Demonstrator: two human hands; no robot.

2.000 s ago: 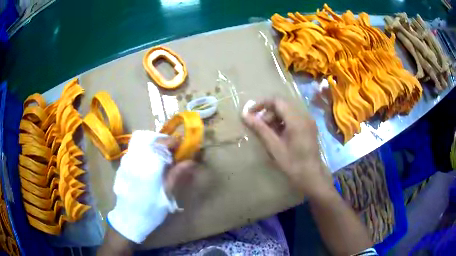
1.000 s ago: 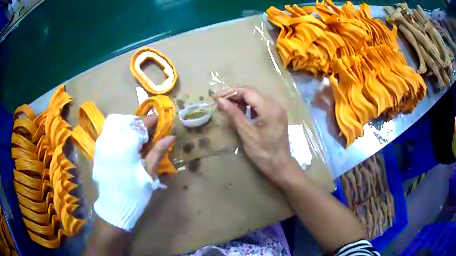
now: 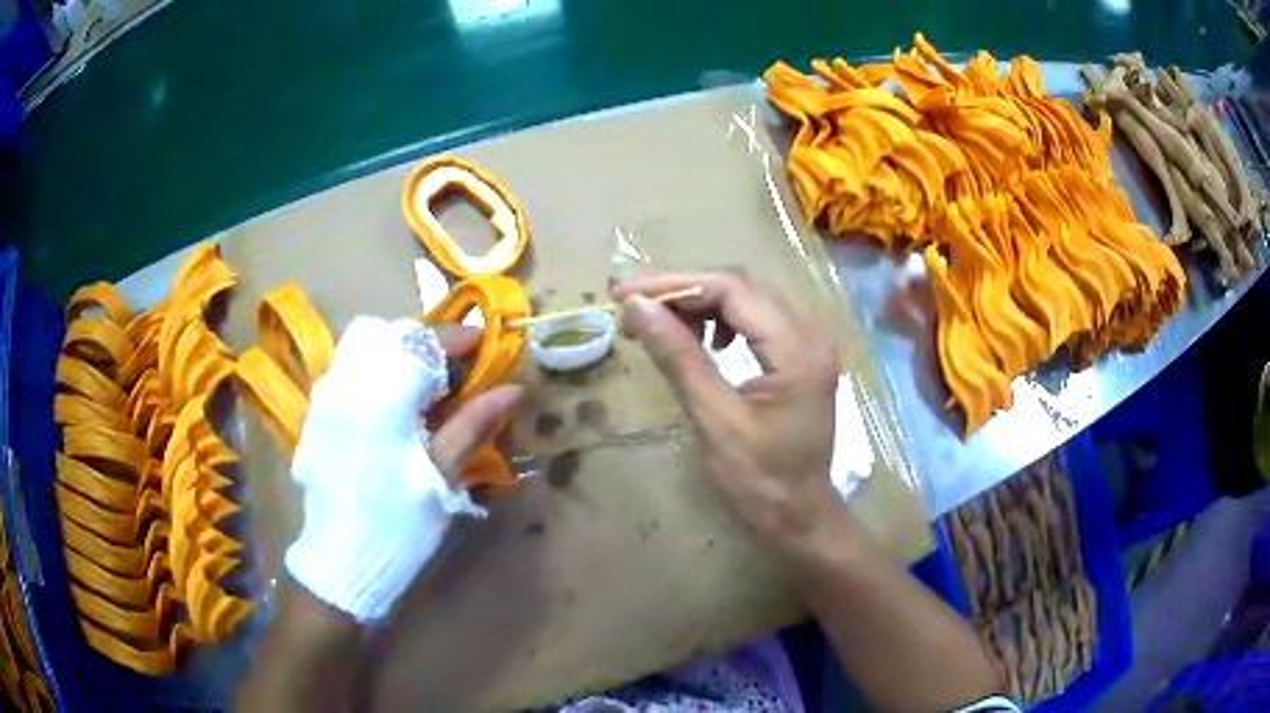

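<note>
My left hand [image 3: 383, 453], in a white glove with bare fingertips, holds an orange strip [image 3: 490, 341] bent into a loop. My right hand [image 3: 759, 404] is bare and pinches a thin pale stick [image 3: 568, 312] between thumb and fingers. The stick's tip points left and meets the edge of the orange loop. A small white glue cup [image 3: 573, 343] with amber liquid stands just below the stick, between my hands. An oval orange ring [image 3: 467, 217] with a pale inner face lies above the loop.
Brown cardboard [image 3: 655, 557] with dark spots lies under the work. Heaped orange strips [image 3: 975, 209] and tan strips [image 3: 1184, 160] lie at right. A row of orange pieces [image 3: 139, 460] is at left, with another loop [image 3: 286, 355] beside it. A blue crate [image 3: 1107, 557] stands at lower right.
The stick in my right hand has come left over the cup to the orange loop. My left hand keeps its hold on the loop. The whole view has shifted slightly.
</note>
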